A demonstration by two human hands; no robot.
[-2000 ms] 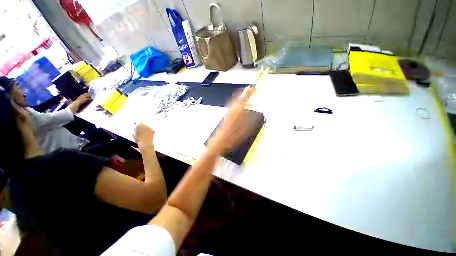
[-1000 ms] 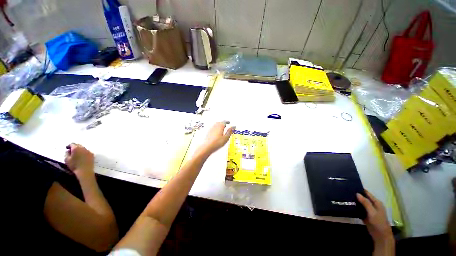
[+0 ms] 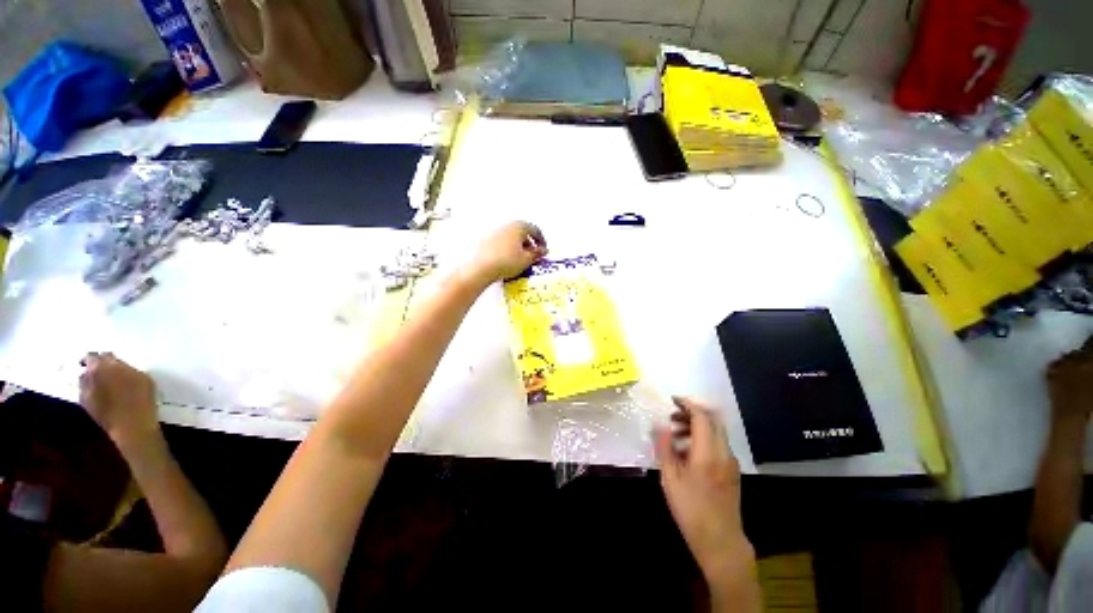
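Observation:
A yellow printed piece [image 3: 573,335] with a dark top strip lies on the white table, slightly turned. Clear poly bag film [image 3: 599,441] trails below its lower edge. My left hand [image 3: 513,252] is at its top left corner, fingers closed around the edge of the strip. My right hand [image 3: 704,473] is low, between the yellow piece and the black box, fingers apart and slightly blurred; I see nothing in it. A black product box [image 3: 801,383] with small white lettering lies flat to its right, not touched.
Small white-grey parts [image 3: 144,222] are heaped at the left. Another person's hand [image 3: 120,395] is there, another arm [image 3: 1067,419] at the right edge. A yellow stack [image 3: 719,114] and phone [image 3: 656,146] lie at the back. Packed yellow boxes [image 3: 995,222] stand right. A small dark clip [image 3: 626,219] lies mid-table.
My right hand has let go of the black box and moved left toward the bag. The yellow piece has turned slightly, my left hand still at its top corner. The view has shifted closer.

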